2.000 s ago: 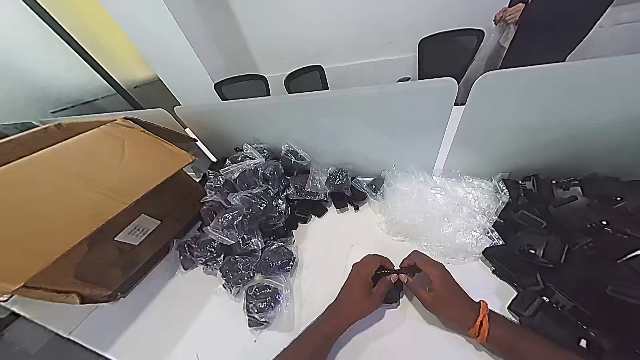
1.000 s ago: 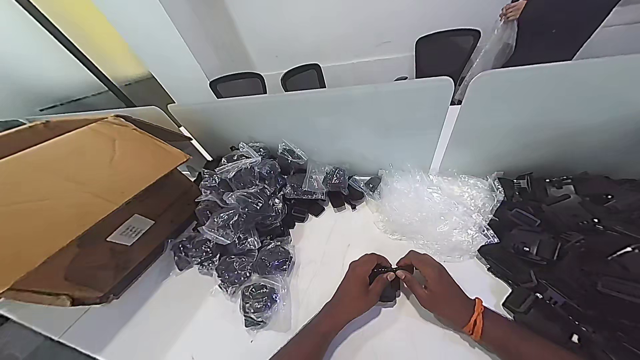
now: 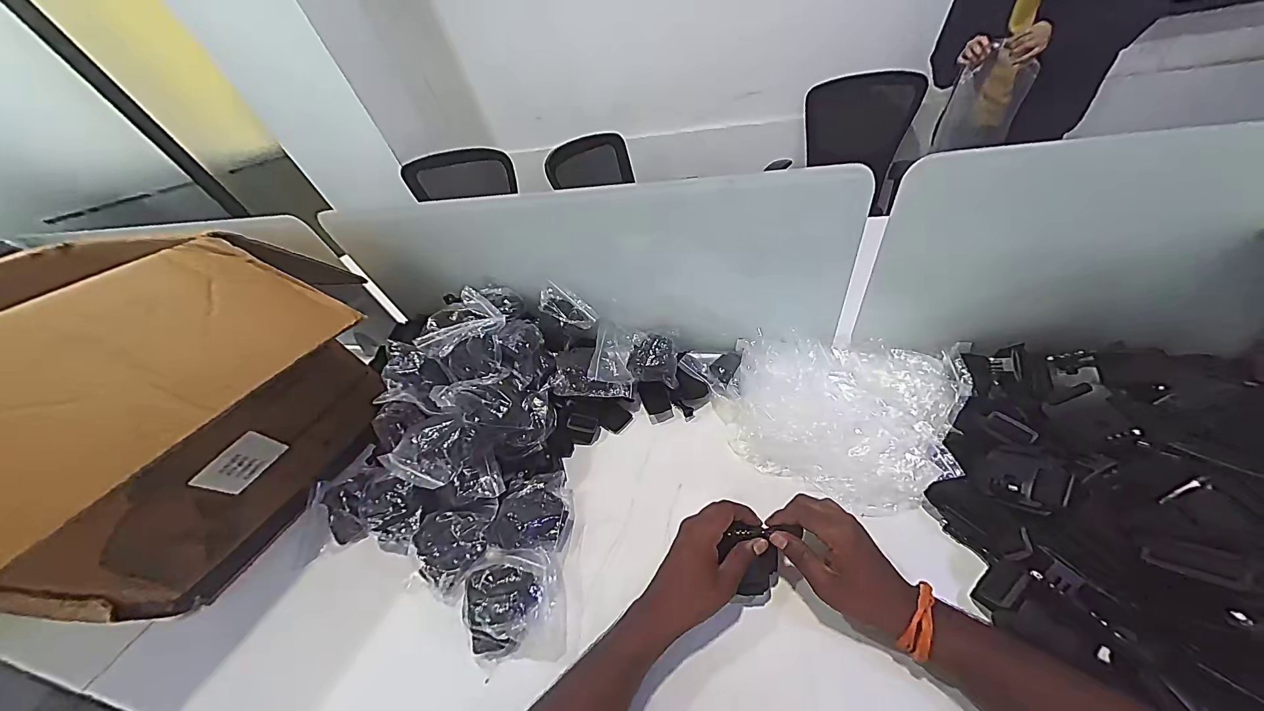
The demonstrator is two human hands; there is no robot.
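Note:
My left hand point(image 3: 706, 558) and my right hand point(image 3: 834, 555) meet over the white table, both pinching a small black plastic part point(image 3: 757, 573) between thumbs and fingers. Its exact kind is unclear, as the fingers cover much of it. Left of my hands lies a heap of black parts in clear zip bags point(image 3: 474, 415); one bagged part point(image 3: 504, 602) rests at its near end. Beyond my hands is a pile of clear plastic bags point(image 3: 839, 420). A large heap of loose black plastic parts point(image 3: 1116, 494) spreads to the right of my right hand, which has an orange band at its wrist.
An open cardboard box point(image 3: 168, 395) stands at the left, bearing a label. Frosted partition panels point(image 3: 612, 257) line the table's far edge. Behind them are black chairs point(image 3: 864, 118) and a person point(image 3: 1047, 59) in dark clothing, whose hands hold a clear bag point(image 3: 987, 99).
Both my hands stay together on the black part, with small shifts of the fingers. The person behind the partition now shows both hands on the clear bag.

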